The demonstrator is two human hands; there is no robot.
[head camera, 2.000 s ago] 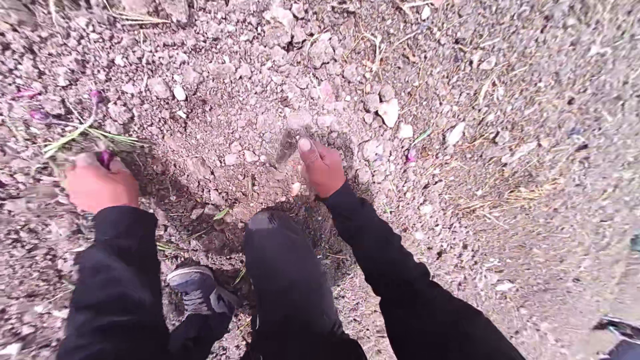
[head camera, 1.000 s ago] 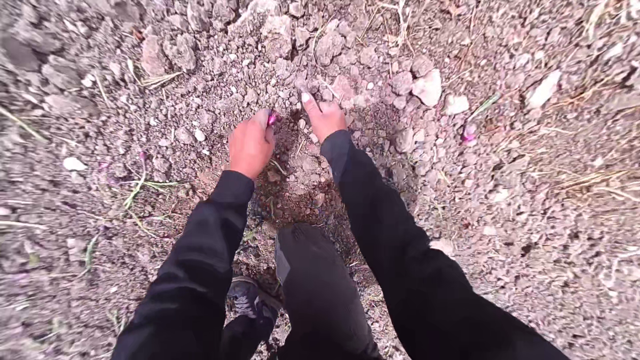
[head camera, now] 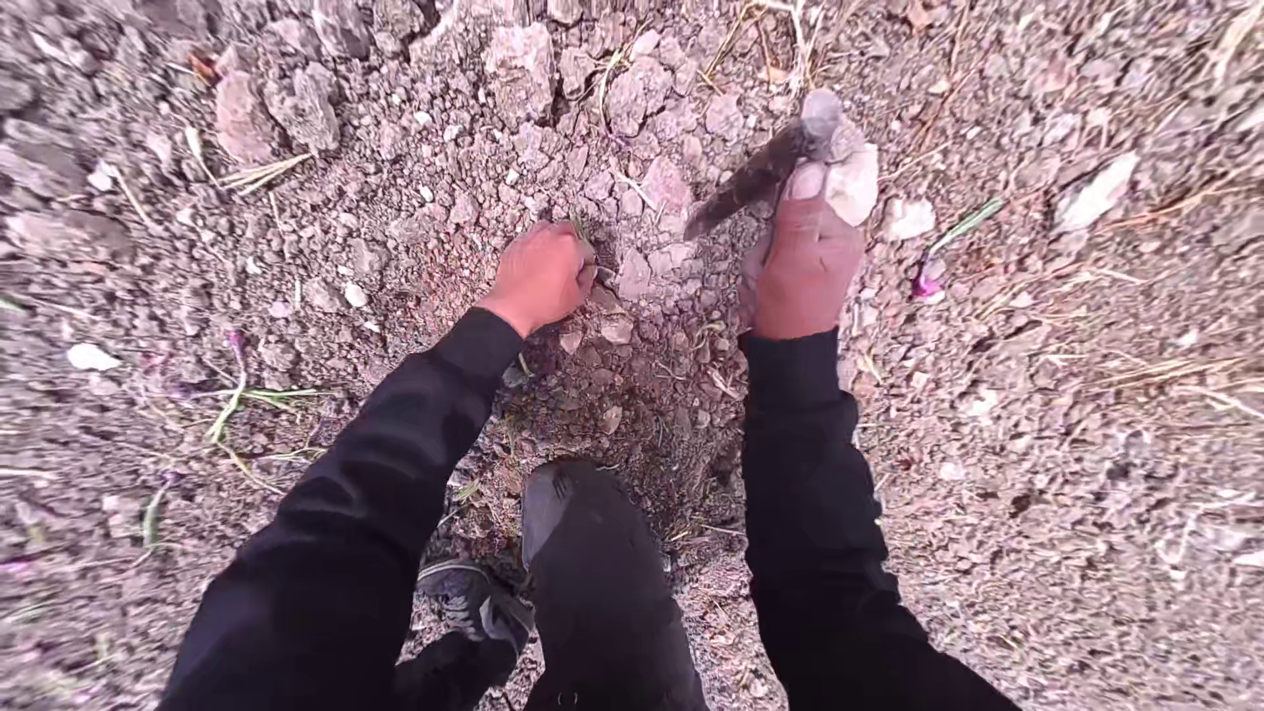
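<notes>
My left hand is low over the crumbly soil, its fingers curled together; a bit of green leaf shows at the fingertips, while any bulb is hidden. To its right, my right hand grips a dark hand tool, whose narrow end slants down to the left toward the ground. The rounded end of the tool is beyond my thumb, near a pale stone. Small plants with purple bulbs and green leaves lie on the soil, one at the right and another at the left.
Large clods and stones lie along the top. Dry straw is scattered at the right. My knee and shoe are at the bottom, below a darker patch of loose soil.
Two seconds ago my left hand was far left with a purple bulb; it has since come in beside my right hand. The tool now shows raised in my right hand.
</notes>
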